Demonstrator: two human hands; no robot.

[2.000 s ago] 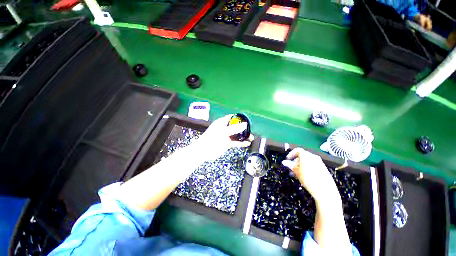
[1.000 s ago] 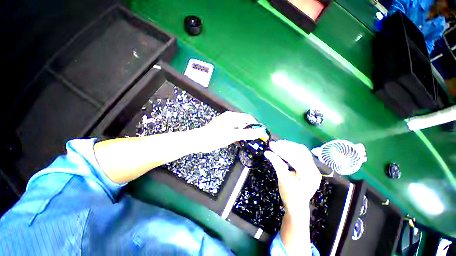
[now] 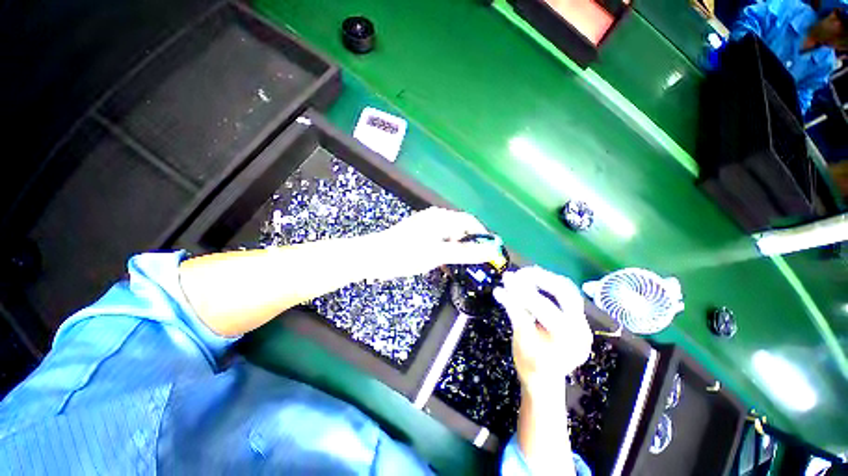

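Note:
My left hand holds a round black unit with a small orange-yellow patch, above the divider between two bins. My right hand is at the unit's right side, fingertips close together against it; whether they grip a small piece cannot be told. Small silver-white pieces fill the left bin. Small glossy black pieces lie in the right bin, partly hidden under my right hand and forearm. A dark round ring or cover shows just below the held unit.
A white counter stands behind the left bin, a white round fan behind the right bin. Round black units stand on the green surface. A side tray holds shiny rings. An empty divided tray is left, stacked black trays far right. A person in blue is top right.
My right hand has left the black pieces and come to the unit in my left hand. The view has tilted and moved closer. Over the last second the hands have barely moved.

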